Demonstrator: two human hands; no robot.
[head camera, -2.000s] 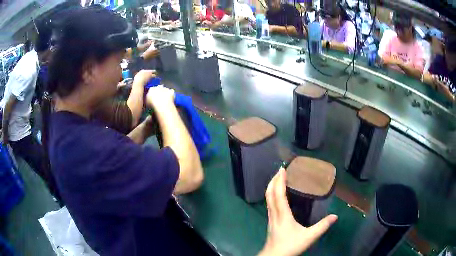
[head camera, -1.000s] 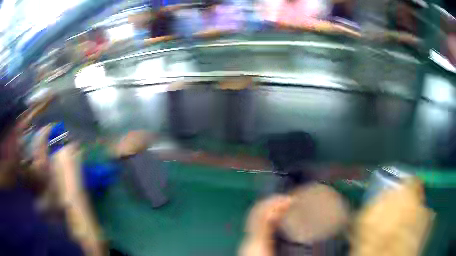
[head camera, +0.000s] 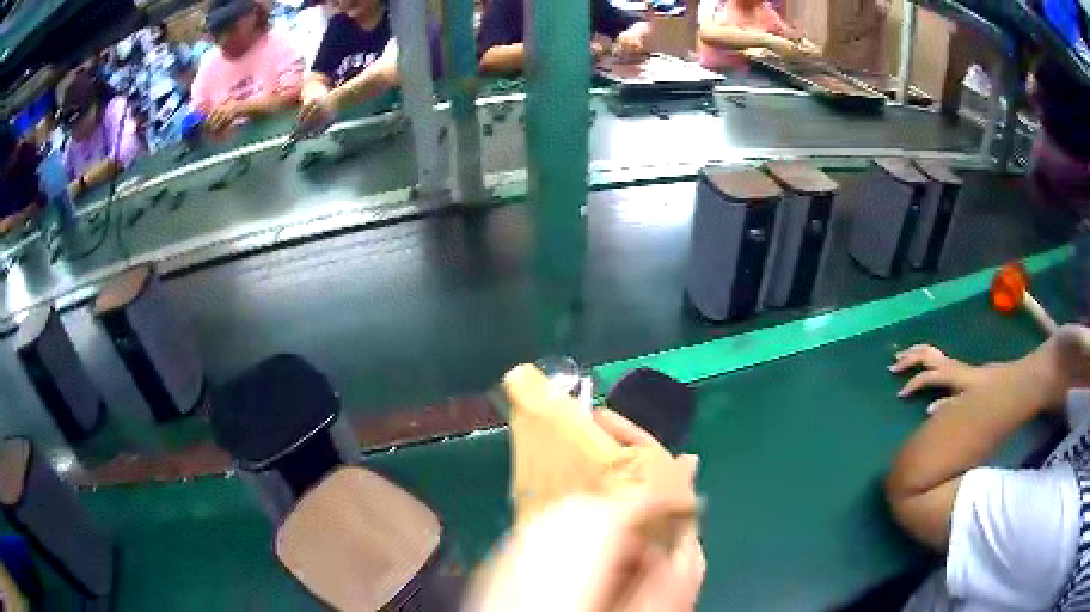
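The tan-yellow cloth (head camera: 544, 436) is bunched at the silver top of the dispenser bottle (head camera: 565, 373), whose body is mostly hidden. My right hand (head camera: 663, 514) is curled around the cloth's right side. My left hand (head camera: 550, 568) is a blur at the bottom, in front of the cloth, with its fingers hidden. A speaker with a wood-grain top (head camera: 359, 538) stands at the lower left. Behind it is a speaker with a black end up (head camera: 277, 409). A flat black rounded pad (head camera: 651, 407) lies right of the bottle.
A green post (head camera: 558, 179) rises beyond my hands. Speaker pairs stand on the dark belt at left (head camera: 149, 341) and right (head camera: 729, 245). A person's arm (head camera: 968, 478) rests on the bench at right, near an orange-headed mallet (head camera: 1010, 287). People sit along the far line.
The view has swung right. My left hand is off the wood-topped speaker, and both hands are now together with the cloth at the bottle.
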